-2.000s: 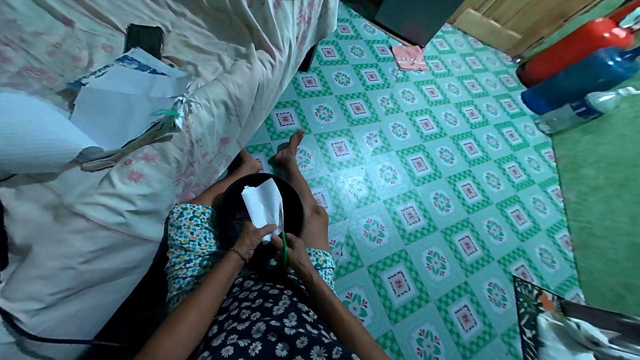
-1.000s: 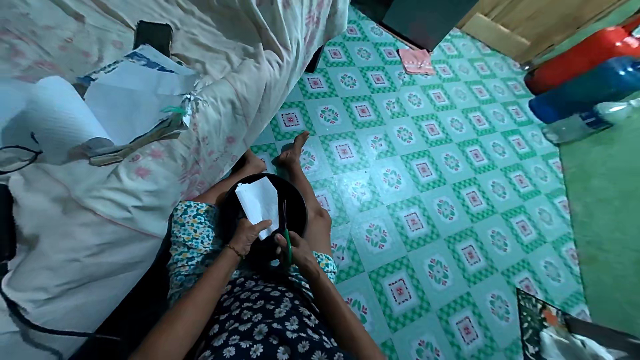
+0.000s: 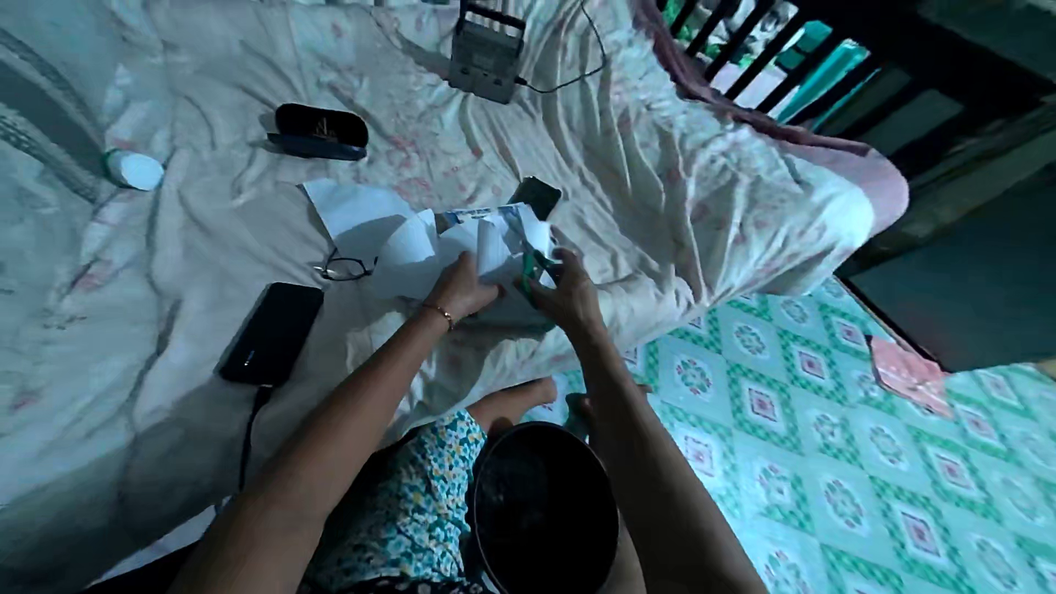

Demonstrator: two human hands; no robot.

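Observation:
White paper sheets (image 3: 404, 256) lie partly curled on the bed near its edge. My left hand (image 3: 462, 289) has its fingers on a folded white paper piece (image 3: 492, 247) above the other sheets. In my right hand (image 3: 568, 289) is a pair of green-handled scissors (image 3: 529, 272), beside the papers' right end; the blades are hard to make out. A dark round bucket or pot (image 3: 544, 507) stands between my legs, below both hands.
On the bed (image 3: 396, 99) lie a black phone or power bank (image 3: 274, 334) with a cable, eyeglasses (image 3: 345, 266), an open glasses case (image 3: 320, 132), a white-lidded container (image 3: 136, 170), a radio-like device (image 3: 487, 54) and a dark phone (image 3: 536, 196). A pink cloth (image 3: 910, 375) lies on the tiled floor.
Both hands have moved from above the dark container to the papers on the bed, with paper and scissors. The view has swung strongly toward the bed.

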